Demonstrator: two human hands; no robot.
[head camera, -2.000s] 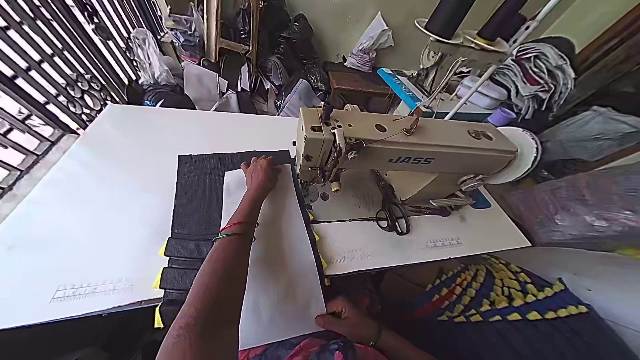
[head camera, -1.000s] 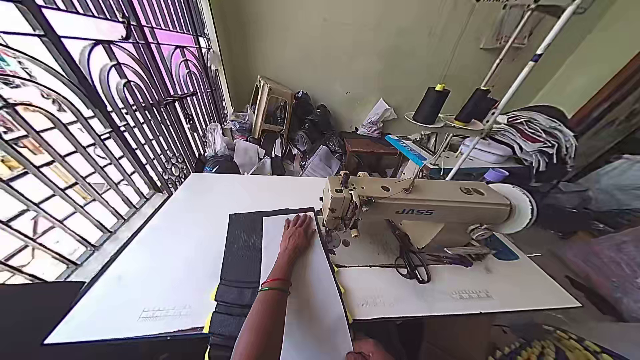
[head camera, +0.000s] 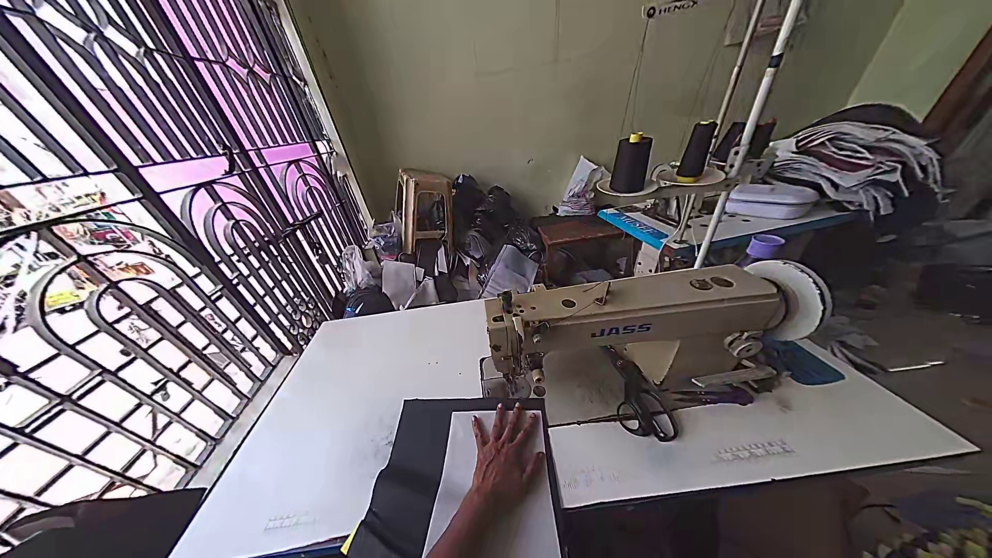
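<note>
My left hand (head camera: 504, 461) lies flat with spread fingers on a white sheet (head camera: 457, 473), close to its far edge. Under the sheet is black fabric (head camera: 407, 465), which shows along the left, far and right sides; a bit of yellow shows at its lower left. The fabric's far edge lies just in front of the needle area of an industrial sewing machine (head camera: 651, 310). Whether the fabric reaches under the presser foot cannot be told. Black-handled scissors (head camera: 647, 411) rest against the machine's base, right of the sheet. My right hand is out of view.
The white machine table (head camera: 325, 418) extends left toward a metal grille (head camera: 225, 232). Thread cones (head camera: 630, 164) stand behind the machine beside a pole. Beyond the table are a plastic stool (head camera: 425, 209), black bags and a brown stool. A fabric pile (head camera: 860, 163) sits on a table at the back right.
The view has tilted up. My right hand, at the sheet's near right corner two seconds ago, is now out of view. My left hand stays on the sheet, its fingers now spread wider.
</note>
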